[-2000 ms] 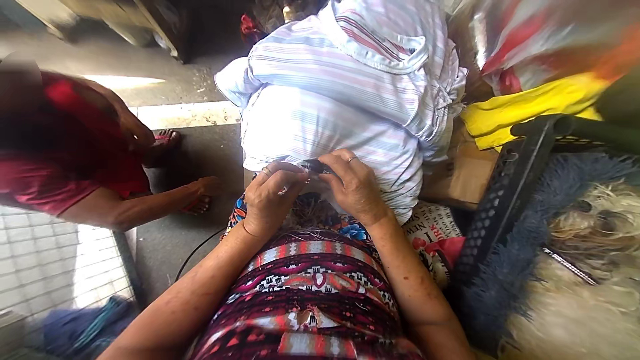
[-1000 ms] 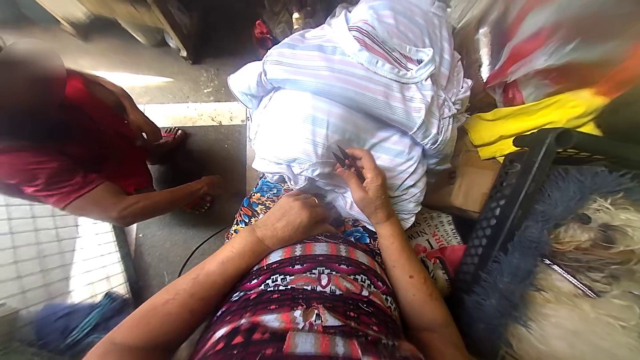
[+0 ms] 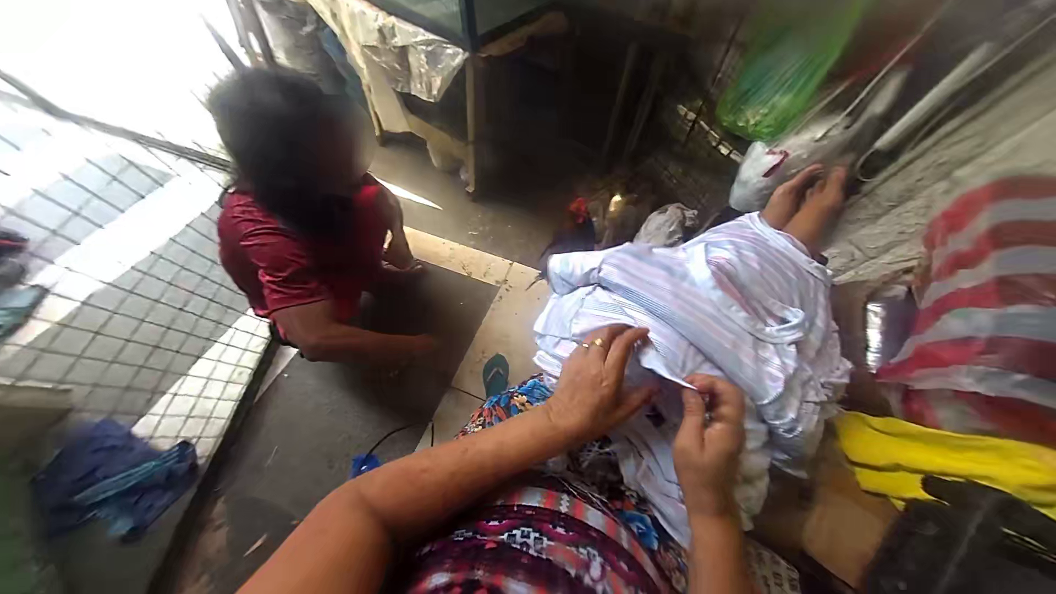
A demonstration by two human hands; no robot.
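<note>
A heap of white striped fabric [image 3: 676,289] lies in front of me and over my lap. My left hand [image 3: 602,384], with a ring on one finger, grips an edge of this fabric between thumb and fingers. A short way to the right, my right hand [image 3: 714,421] pinches the same edge, so a narrow strip is stretched between both hands. Whether a small tool is also inside my right hand cannot be seen.
A person in a red shirt [image 3: 289,247] crouches at the left beside a wire mesh panel [image 3: 107,247]. Another person's feet or hands [image 3: 804,202] show beyond the fabric. Yellow cloth [image 3: 949,454] and a red-and-white striped bag [image 3: 990,313] lie at the right. A table stands behind.
My right hand, which held up a small dark pointed tool a second ago, now grips the fabric edge. My left hand has taken hold of the fabric too. The view has swung up and left.
</note>
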